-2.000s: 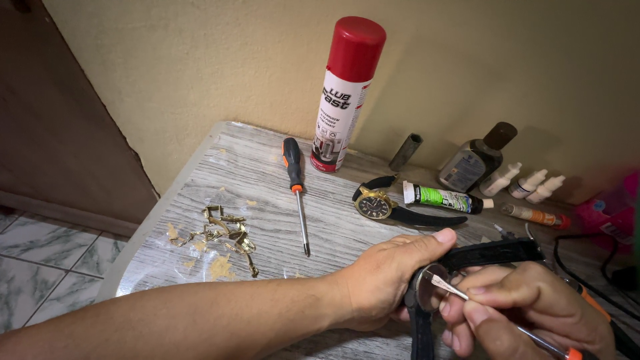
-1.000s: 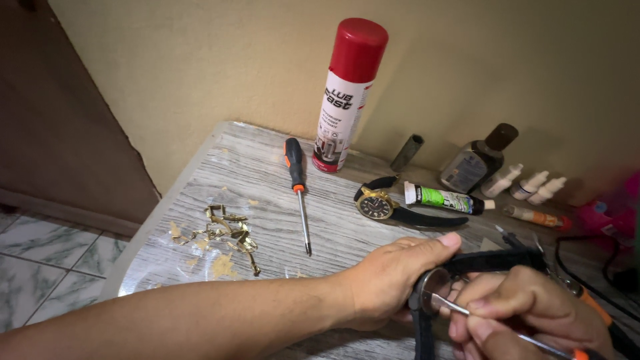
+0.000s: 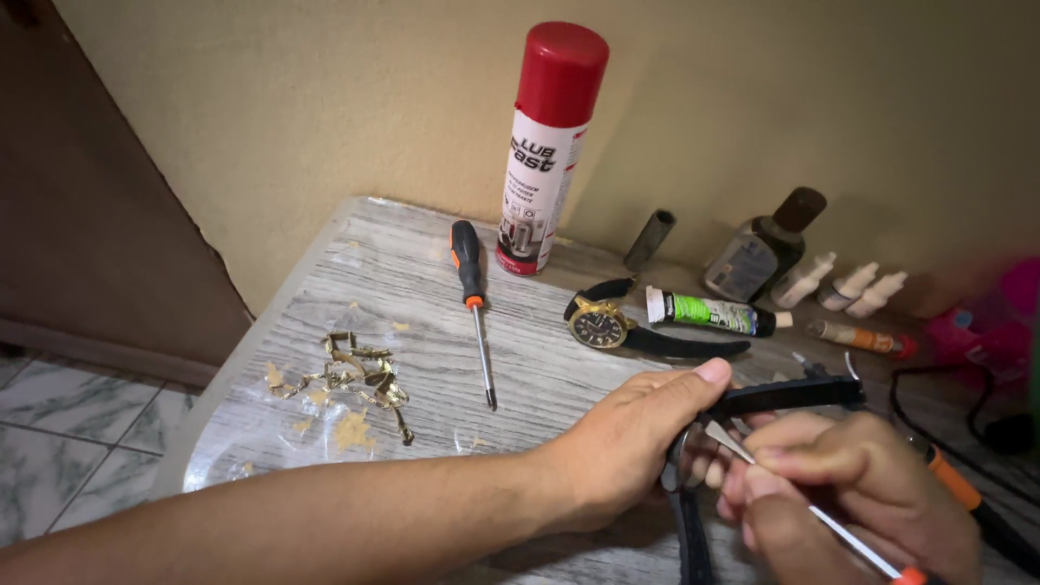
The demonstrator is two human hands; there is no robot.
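My left hand (image 3: 642, 431) grips a wristwatch with a black strap (image 3: 780, 396), low at the right of the head view. The watch case (image 3: 692, 443) is partly hidden by my fingers, and its other strap half hangs down. My right hand (image 3: 845, 487) is closed on the shaft of a flat-blade screwdriver (image 3: 853, 540), whose tip lies at the rim of the case. The orange end of its handle shows at the bottom edge. Behind my hands a second watch, gold-coloured with a black dial (image 3: 598, 325) and black strap, lies on the table.
A screwdriver (image 3: 471, 268) lies left of a red-capped spray can (image 3: 552, 154). Brass-coloured metal pieces (image 3: 366, 378) are scattered on the table (image 3: 325, 284). Behind are a green and black tube (image 3: 707, 313), a dark bottle (image 3: 756, 260), small dropper bottles (image 3: 849, 286) and a black cable (image 3: 942, 370).
The screwdriver tip has shifted from over the case toward its upper rim, and my right hand has moved with it. My left hand keeps its hold on the watch.
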